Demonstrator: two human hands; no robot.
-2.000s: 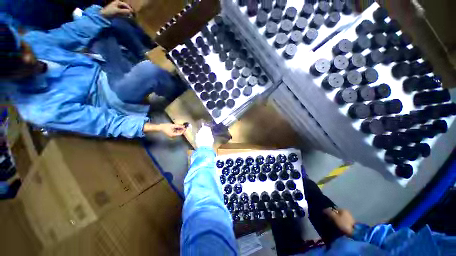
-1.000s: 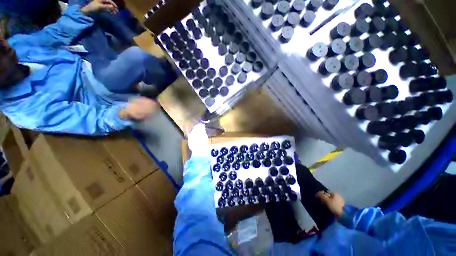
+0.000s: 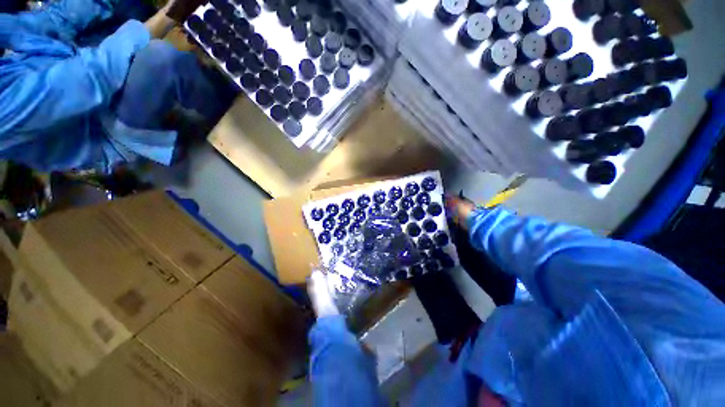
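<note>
A white foam tray (image 3: 324, 253) with rows of black round parts lies in front of me, over a brown carton (image 3: 288, 242). A crumpled clear plastic bag (image 3: 374, 250) covers its lower middle. My left hand (image 3: 320, 296), in a white glove, is at the tray's lower left corner and holds its edge beside the bag. My right hand (image 3: 459, 210), bare, holds the tray's right edge. The fingers of both hands are partly hidden.
Stacked foam trays with black parts stand at upper left (image 3: 306, 131) and upper right (image 3: 604, 187). Large cardboard cartons (image 3: 183, 294) fill the lower left. A person in a blue smock (image 3: 71, 87) sits at upper left. Yellow tape (image 3: 502, 195) marks the floor at right.
My left hand has moved back from the tray's far left side to its near left corner. My right hand has come up to the right edge. The clear bag now lies on the tray.
</note>
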